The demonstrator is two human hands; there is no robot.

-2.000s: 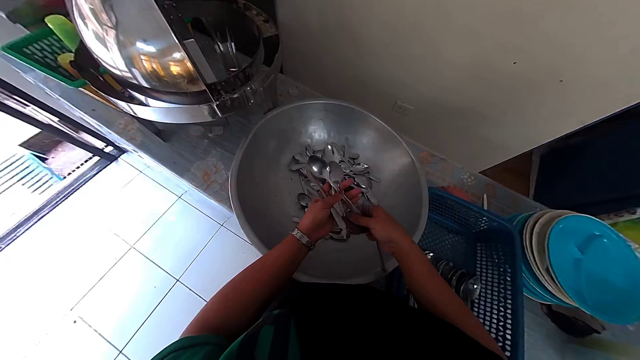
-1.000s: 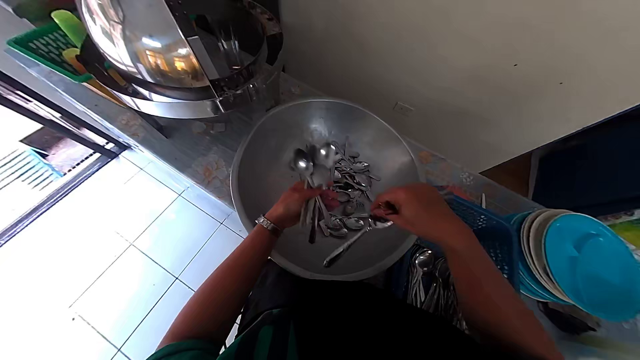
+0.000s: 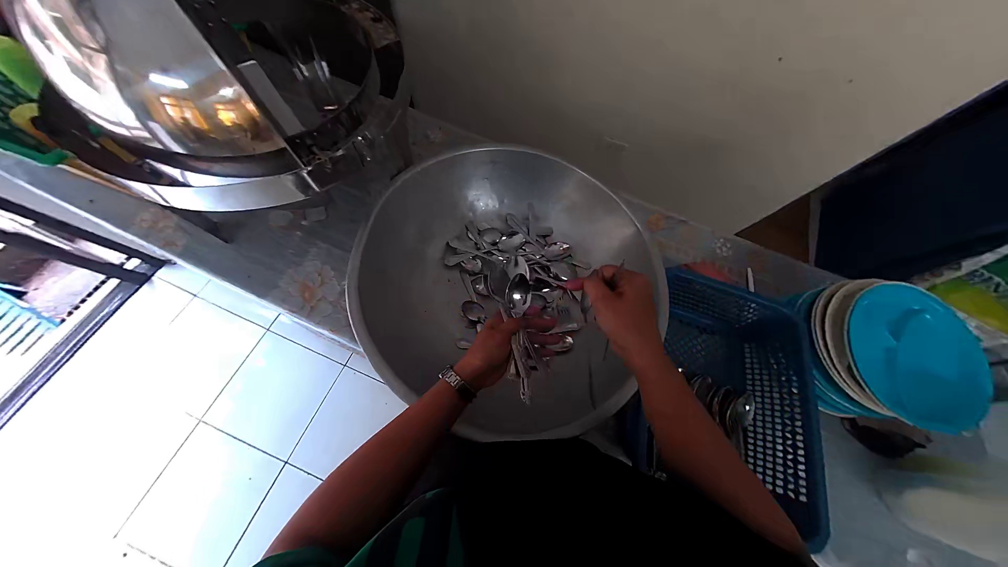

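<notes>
A wide metal basin (image 3: 417, 315) holds a loose pile of metal spoons and forks (image 3: 512, 236). My left hand (image 3: 500, 346), with a metal watch on the wrist, grips a bunch of spoons (image 3: 518, 295) over the basin, bowls pointing away from me and handles toward me. My right hand (image 3: 618, 307) is above the basin's right side, thumb and fingertips pinched around a thin piece of cutlery, partly hidden by the fingers; its kind is unclear. Beneath and between the hands lie more spoons and a fork.
At the right stands a blue perforated plastic basket (image 3: 815, 472) with cutlery in it, beside stacked plates (image 3: 917, 354), the top one turquoise. A shiny metal chafing dish (image 3: 189, 102) stands at upper left near a green basket (image 3: 39, 153). A wall rises behind the basin.
My left hand has moved a little right with its bunch of spoons. My right hand, which was over the cutlery at the basin's right side, has shifted slightly and its hold looks different.
</notes>
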